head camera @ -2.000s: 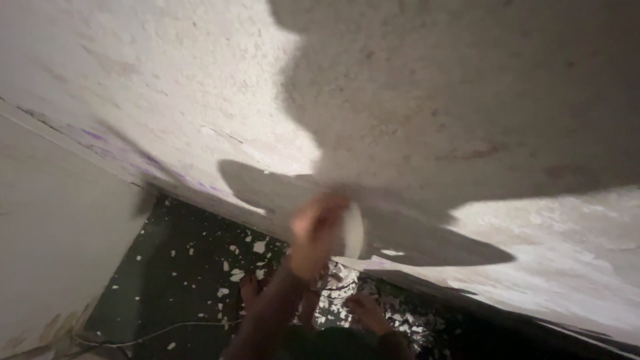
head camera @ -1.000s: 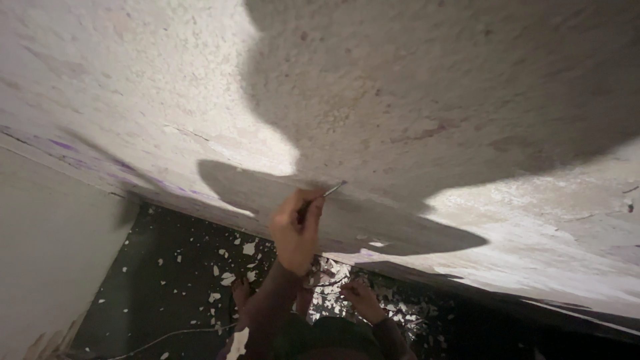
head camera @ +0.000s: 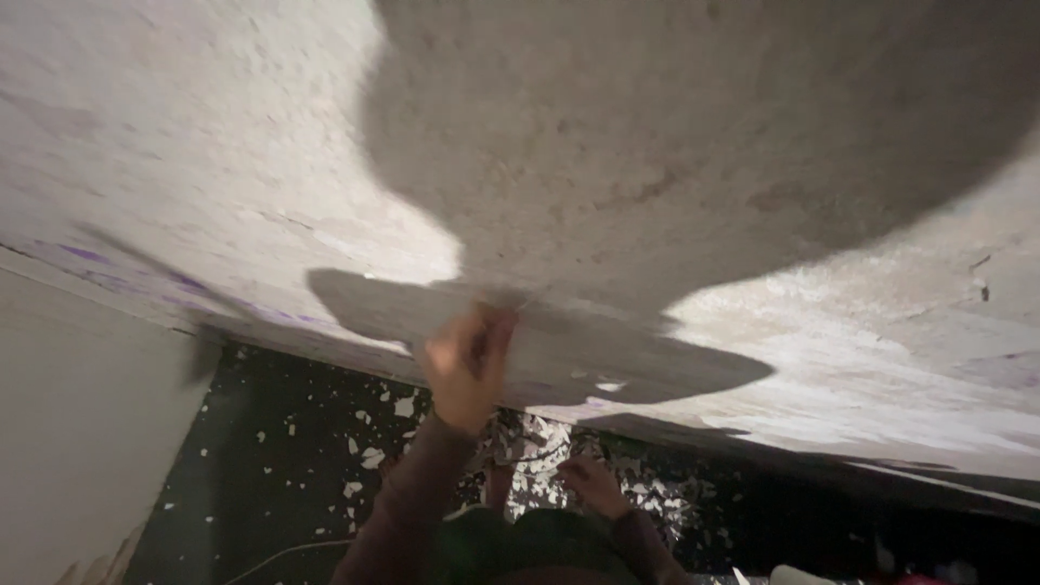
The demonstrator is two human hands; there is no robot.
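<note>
My left hand (head camera: 467, 366), blurred by motion, is raised against the wall (head camera: 561, 162), its fingers pinched on a thin flat tool (head camera: 524, 305) whose edge meets the wall surface. The tool is faint, so its exact kind cannot be told. Off-white and patchy, the wall shows small pits, cracks and purple paint traces (head camera: 85, 253) at the left. Lower down, my right hand (head camera: 591, 483) hangs near my body with loosely bent fingers and nothing visible in it. Dark shadows of my head and arms fall across the wall.
Pale paint flakes (head camera: 371, 457) litter the dark floor (head camera: 268, 431) around my feet. A second wall (head camera: 73, 398) meets the first at the left. A thin cable (head camera: 292, 549) runs along the floor. A white object (head camera: 796, 575) shows at the bottom right edge.
My left hand stays at about the same part of the wall, sharp a second ago and blurred now. My right hand remains low beside my body.
</note>
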